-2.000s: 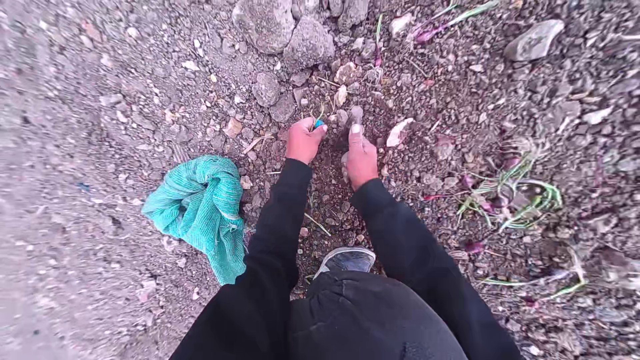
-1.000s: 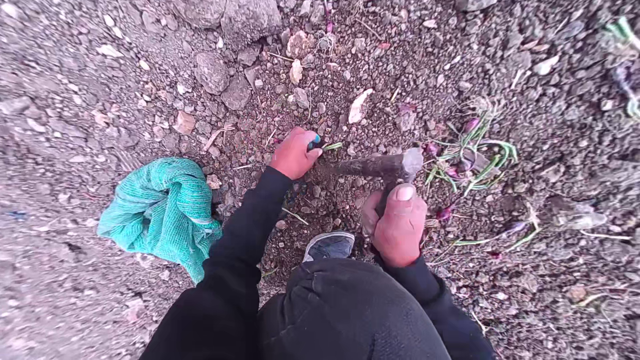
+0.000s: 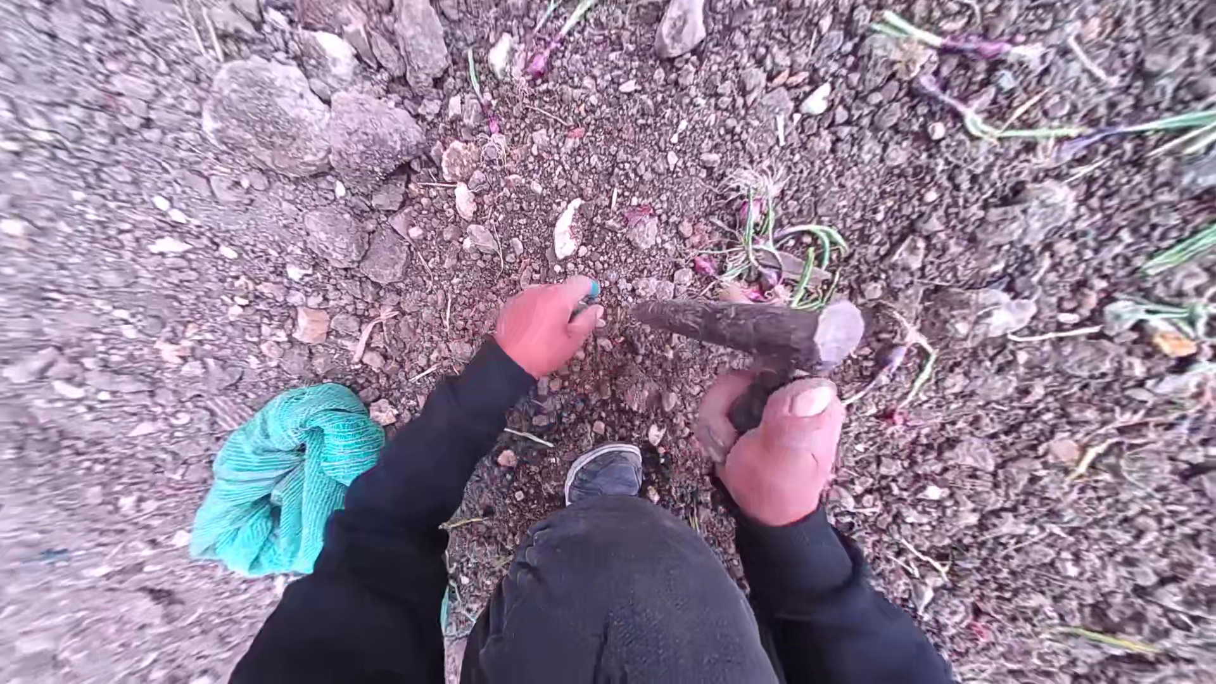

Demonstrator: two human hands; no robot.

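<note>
My right hand [image 3: 784, 442] grips the short handle of a hand tool with a thick, dark, tapering head [image 3: 741, 328]; its pale blunt end faces right and its narrow end points toward my left hand. My left hand [image 3: 549, 325] is closed just left of that narrow end, around a small thing with a teal tip [image 3: 595, 289], mostly hidden by the fingers. Several purple onions with green leaves [image 3: 765, 256] lie on the soil just beyond the tool head. A teal mesh sack [image 3: 290, 480] lies crumpled left of my left forearm.
Stony, loose soil surrounds me. Large clods [image 3: 266, 114] lie at the upper left, and a grey stone [image 3: 680, 27] at the top. More onion plants [image 3: 988, 47] are scattered at the upper right and right. My shoe [image 3: 604, 471] stands below, between my arms.
Two seconds ago my hands were close together; my right hand has since moved right, and the tool head has come into plain view. My left hand stays closed on the teal-tipped thing.
</note>
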